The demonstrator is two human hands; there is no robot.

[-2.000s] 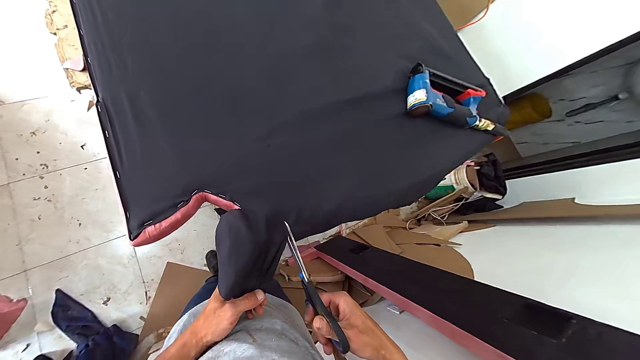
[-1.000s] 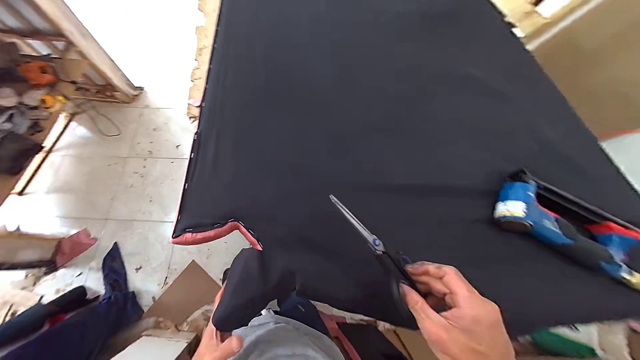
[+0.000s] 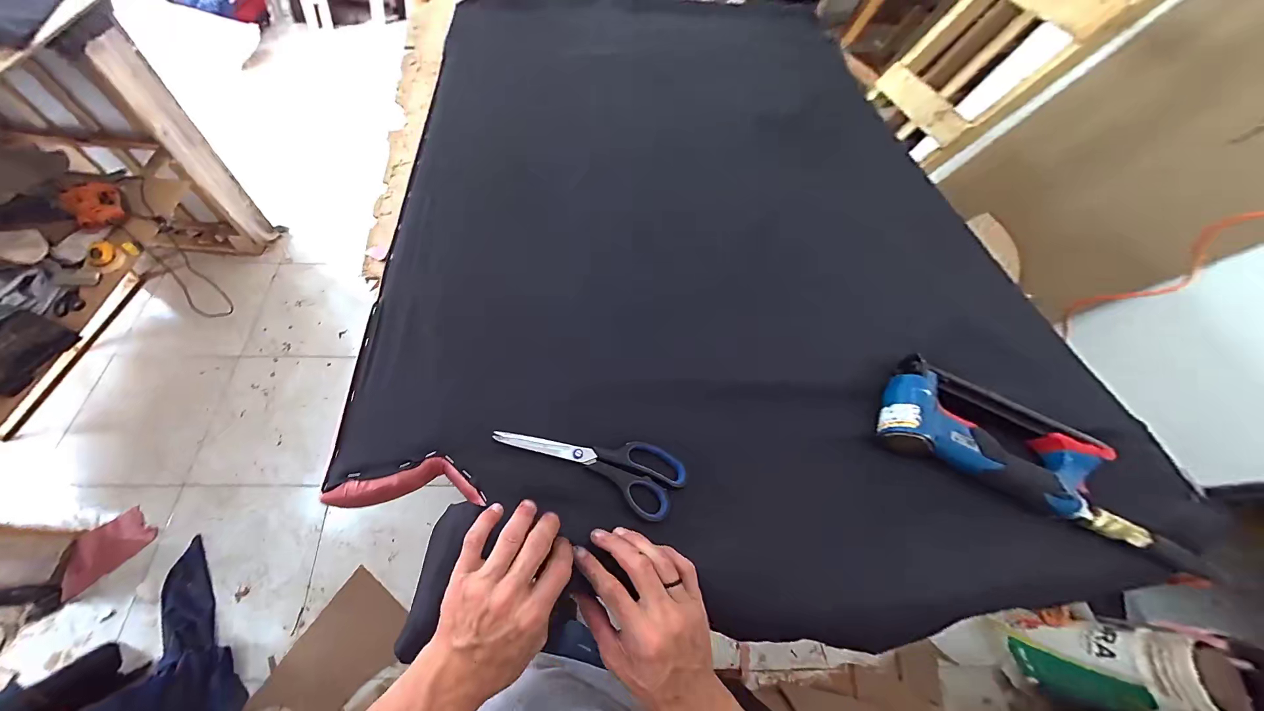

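Black fabric [image 3: 642,247] covers a large flat piece, with staples along its left edge and a pink upholstered edge [image 3: 385,484] showing at the lower left corner. My left hand [image 3: 509,592] lies on the fabric's near edge beside that pink part, fingers on the cloth. Close to its right, my right hand [image 3: 647,607], with a dark ring, has its fingertips at the same edge; whether either pinches the cloth is hidden. Scissors with black and blue handles [image 3: 602,466] lie on the fabric just beyond both hands. A blue and red pneumatic stapler [image 3: 973,444] rests at the right.
A wooden frame [image 3: 178,128] and a low shelf of tools stand at the left. Cardboard [image 3: 331,642] and dark blue cloth [image 3: 193,612] lie on the tiled floor. A white and green bucket [image 3: 1076,662] is at the lower right, and an orange cord [image 3: 1136,294] runs at the right.
The scissors, held in my right hand before, now lie on the fabric. My left hand has come up from the hanging flap onto the near edge, and my right hand has moved beside it.
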